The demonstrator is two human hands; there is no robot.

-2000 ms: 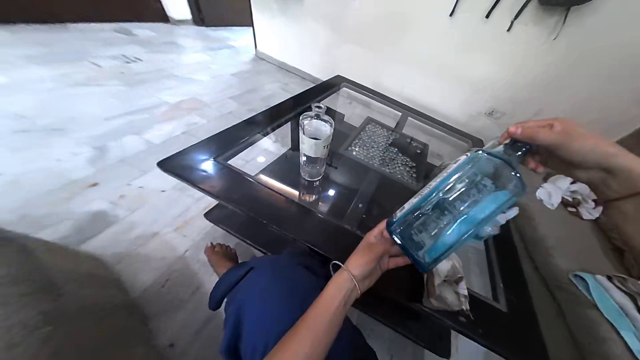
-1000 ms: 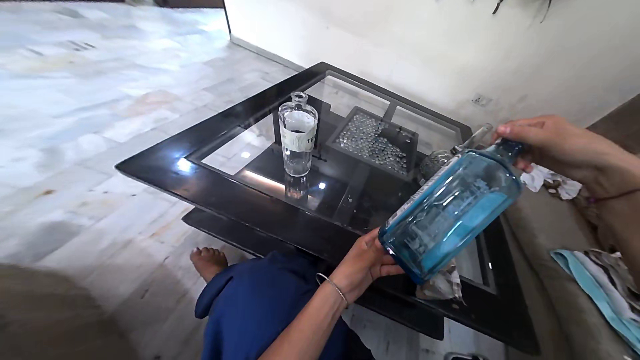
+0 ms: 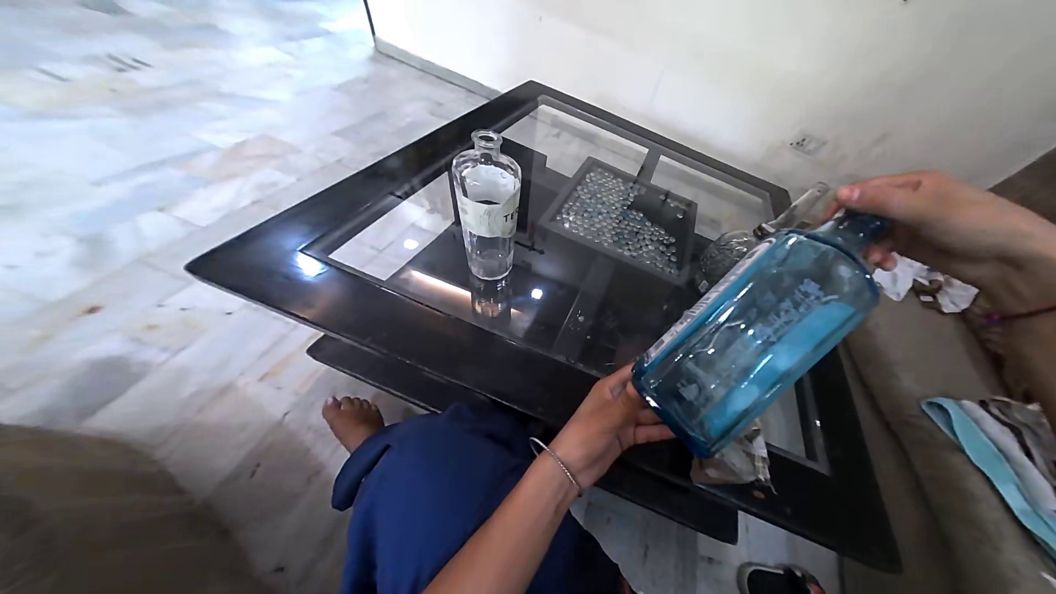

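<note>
A blue glass bottle is held tilted above the near right part of a black-framed glass table. My left hand supports its base from below. My right hand grips its neck, at the upper right. A label runs along one side of the bottle, and raised lettering shows on its face. On the table's glass a clear glass bottle with a partly torn label stands upright. Behind the blue bottle, partly hidden by it, is another clear glass bottle.
Glass pebbles lie in a dark square section at the table's middle. Crumpled paper is at the near right edge, more paper beyond. Striped cloth lies on a sofa at right. A wall rises behind.
Both hands still hold the blue bottle, with little change in its tilt. The view has shifted, and the clear bottle behind the blue one now shows more than two seconds ago.
</note>
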